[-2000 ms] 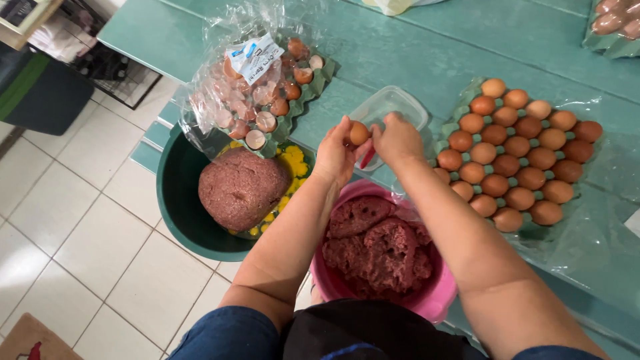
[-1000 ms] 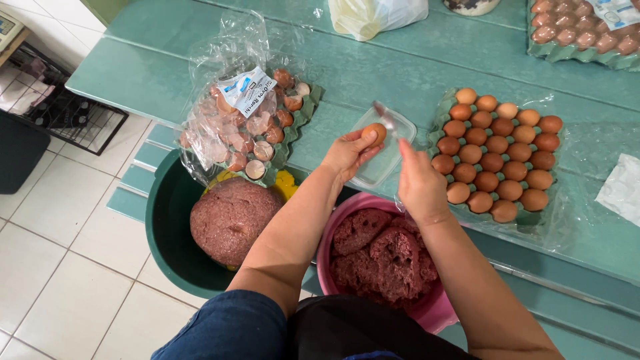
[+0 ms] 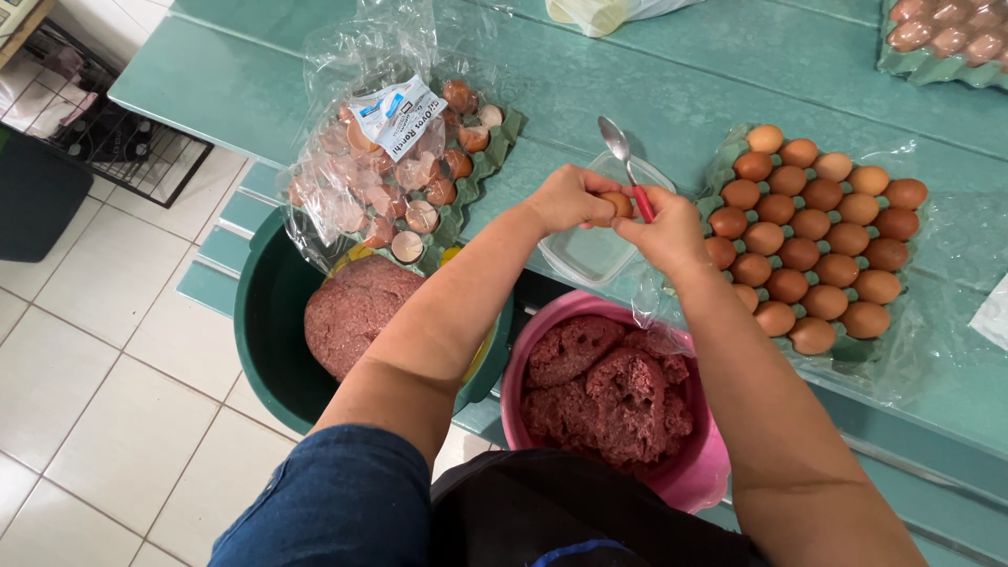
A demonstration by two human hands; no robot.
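Note:
Over a clear plastic container (image 3: 587, 256), my left hand (image 3: 568, 198) holds a brown egg (image 3: 616, 209). My right hand (image 3: 665, 232) grips the red handle of a metal spoon (image 3: 614, 140), its bowl pointing up and away, and its fingertips meet the egg. Whether the shell is cracked is hidden. Rows of whole brown eggs fill a green carton (image 3: 717, 169) at the right. Empty shells (image 3: 407, 246) lie in another carton at the left, partly under plastic film. Below my forearms, a pink tub (image 3: 516, 378) holds ground meat (image 3: 630, 394); a dark green tub (image 3: 260, 331) holds a meat mound (image 3: 354, 311) and yellow yolk.
A wrapped egg carton (image 3: 937, 67) stands at the far right corner of the green table (image 3: 646, 79). A pale plastic bag (image 3: 602, 16) lies at the back edge. White paper (image 3: 994, 315) is at the right, and a black wire rack (image 3: 150, 169) stands at the left on the tiled floor.
The spoon's bowl now points up and away above the container. A second ago my right hand was farther from the egg; now its fingers touch it.

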